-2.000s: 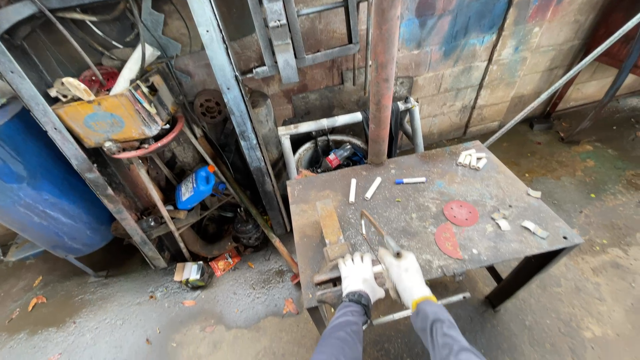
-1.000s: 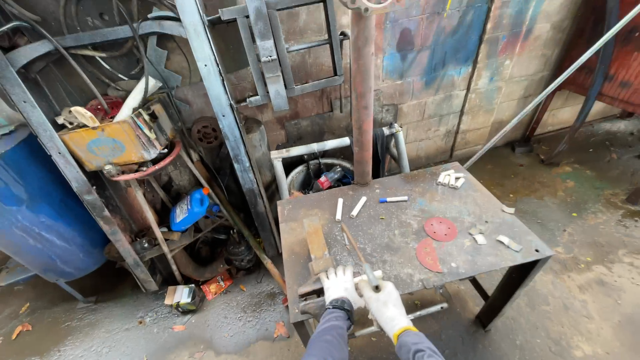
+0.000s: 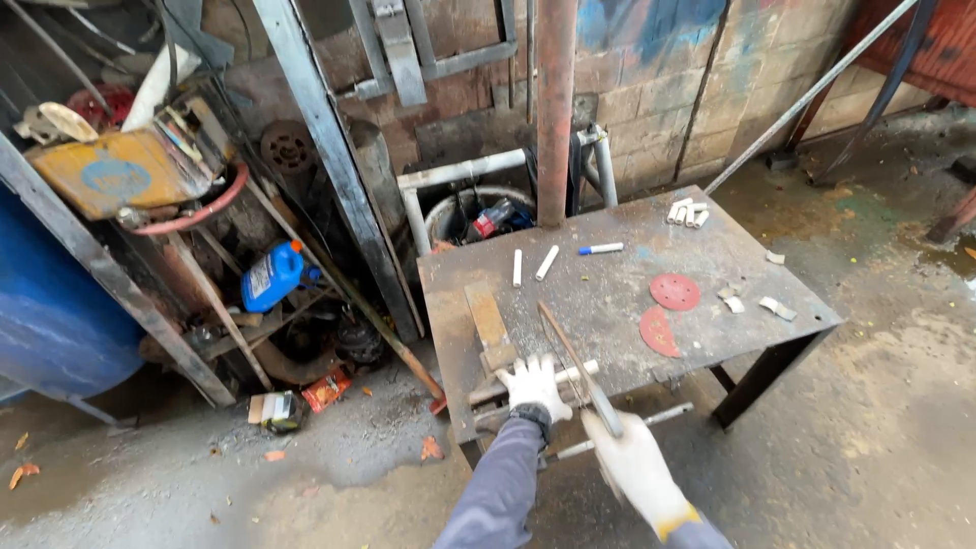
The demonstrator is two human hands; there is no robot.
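Observation:
My left hand (image 3: 531, 385), in a white glove, lies spread over a white plastic tube (image 3: 577, 371) at the bench vise (image 3: 492, 412) on the near edge of the metal table (image 3: 610, 297). My right hand (image 3: 629, 457), also gloved, is closed around the handle of a hacksaw (image 3: 573, 352). Its frame points away across the table and crosses the tube just right of my left hand. A flat rusty metal bar (image 3: 486, 314) lies behind the vise. Farther back are short white tube pieces (image 3: 546, 263) and a white marker with a blue cap (image 3: 601, 248).
Red sanding discs (image 3: 675, 292) and bent scraps (image 3: 778, 308) lie on the table's right part. A rusty post (image 3: 554, 114) stands at its back edge. Left are a cluttered rack with a blue jug (image 3: 272, 277), a leaning pole (image 3: 366, 332) and a blue barrel (image 3: 53, 297).
My right hand and the hacksaw have shifted a little relative to the vise. My left hand stays on the tube by the vise. The view has moved somewhat.

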